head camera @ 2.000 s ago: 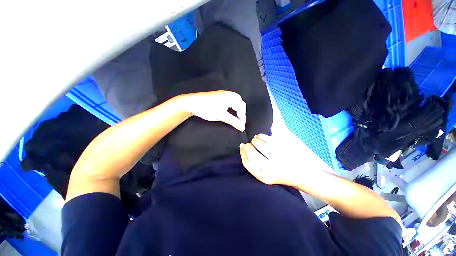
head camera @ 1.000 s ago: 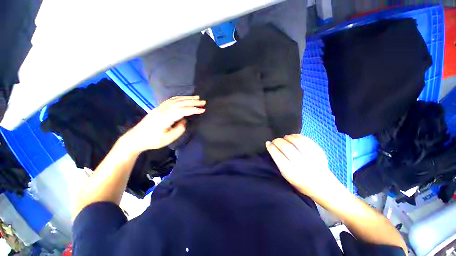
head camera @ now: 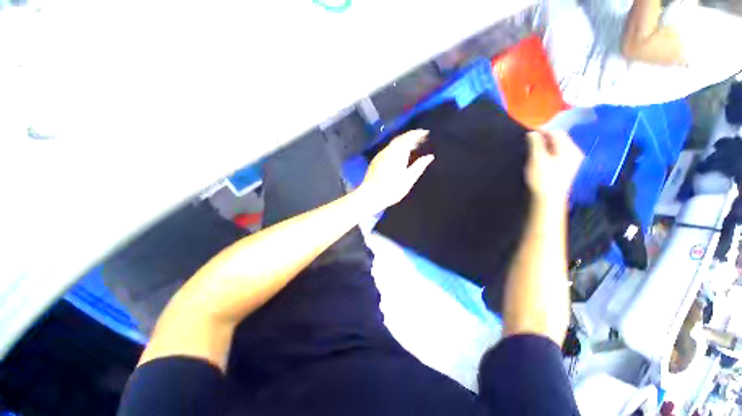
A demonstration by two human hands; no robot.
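A black fabric panel (head camera: pixel 468 187) lies over the blue crate at centre right. My left hand (head camera: pixel 399 172) is at its upper left part, thumb and fingers curved with a gap between them; whether cloth is pinched there is not clear. My right hand (head camera: pixel 552 158) is closed on the panel's upper right corner. The panel's lower right part is hidden behind my right forearm.
The white table (head camera: pixel 163 106) fills the upper left. A red-orange bin (head camera: pixel 529 81) stands beyond the panel. Another person's arm (head camera: pixel 655 36) shows at the top right. Black pieces (head camera: pixel 606 223) and a white machine body (head camera: pixel 683 260) are at right.
The view has turned to the right. Both hands have moved from my lap to the black cloth over the crate. The panel that lay on my lap no longer shows there.
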